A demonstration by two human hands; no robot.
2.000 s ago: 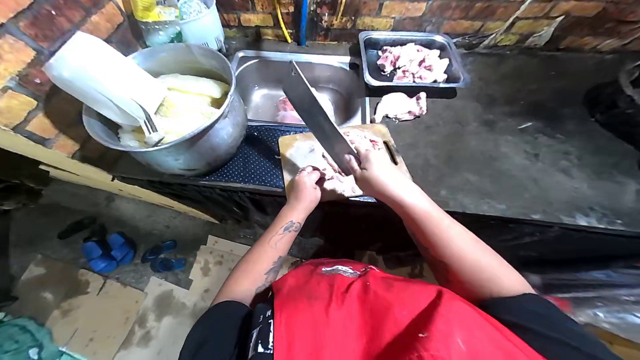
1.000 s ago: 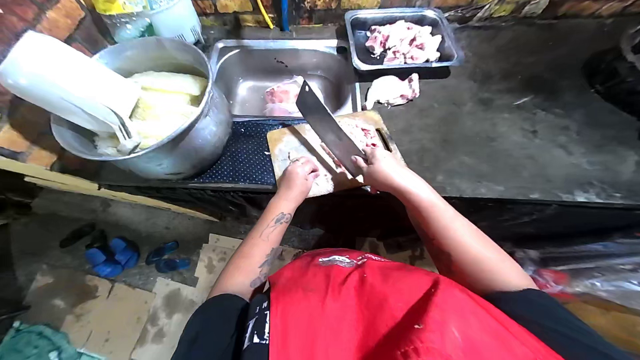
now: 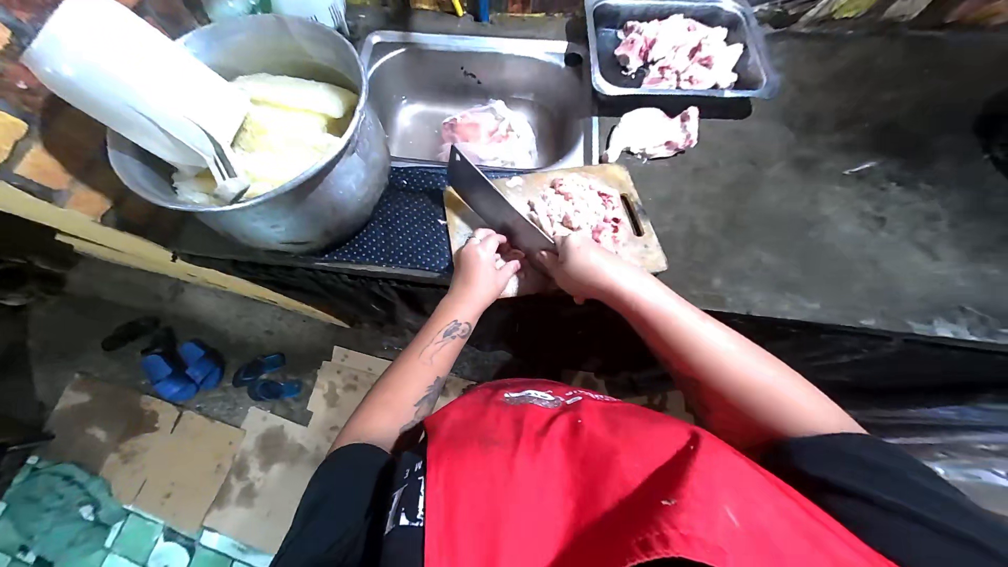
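Observation:
My right hand [image 3: 579, 266] is closed around the handle of a cleaver-like knife [image 3: 498, 206], whose broad blade slants up and left over a cutting board [image 3: 650, 250]. At the board's near left edge, my left hand [image 3: 484, 264] pinches a piece of raw meat [image 3: 510, 283], mostly hidden by the fingers and blade. To the right of the blade lies a pile of chopped raw meat [image 3: 579, 206]. Beyond the board, a larger raw piece [image 3: 655, 132] rests on the counter, and more meat [image 3: 490, 134] lies in the steel sink [image 3: 563, 110].
A large metal pot [image 3: 346, 189] stands left, holding pale yellowish contents and a white plastic container [image 3: 134, 87]. Behind the board is a metal tray [image 3: 681, 93] of raw meat pieces. A dotted blue cloth [image 3: 405, 224] lies between pot and board. The dark counter [image 3: 827, 213] extends right.
The cleaver and my right hand have shifted left over the board. Chopped meat shows to the right of the blade, where the hand and blade covered more of it before.

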